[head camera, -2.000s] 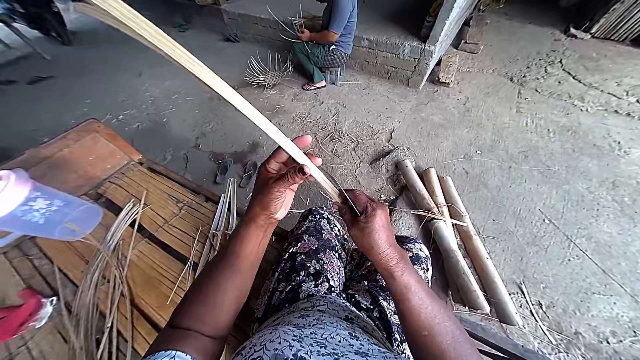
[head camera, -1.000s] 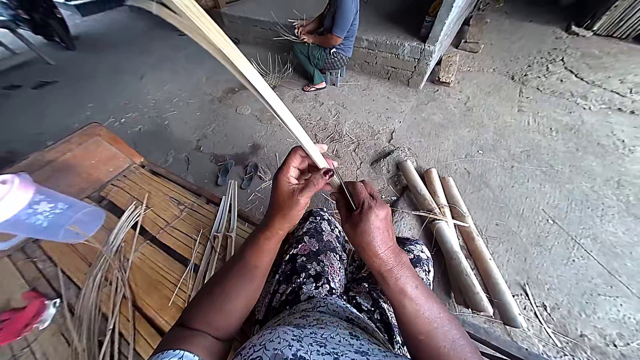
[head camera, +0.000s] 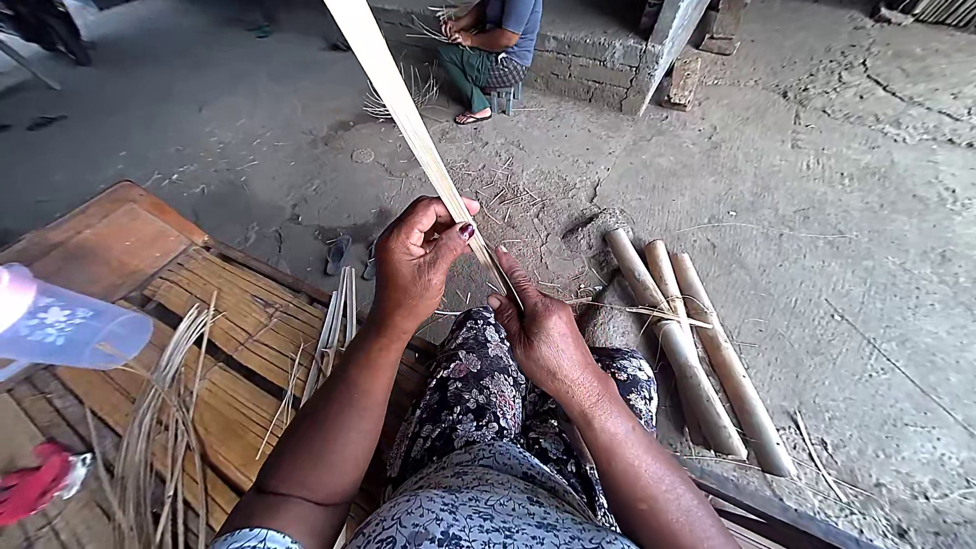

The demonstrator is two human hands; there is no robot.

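A long pale bundle of thin split strips, likely bamboo (head camera: 408,114), slants from the top of the view down to my lap. My left hand (head camera: 423,255) pinches it between thumb and fingers near its lower part. At its lower end my right hand (head camera: 545,328) closes around the strips, the index finger lying along them. A thin dark edge, perhaps a blade, shows by the right fingers; most of it is hidden. Both hands are above my knees in flowered trousers (head camera: 465,381).
Left, a bamboo-slat bench (head camera: 252,305) bears loose thin strips (head camera: 164,412), a plastic pitcher (head camera: 84,320) and a red cloth (head camera: 38,484). Right, tied bamboo poles (head camera: 694,366) lie on the concrete floor beside a stone (head camera: 614,316). A seated person (head camera: 496,53) works with strips beyond.
The upper part of the strip bundle has swung rightward and stands steeper than before. My hands remain near its lower end, with the left hand still pinching it.
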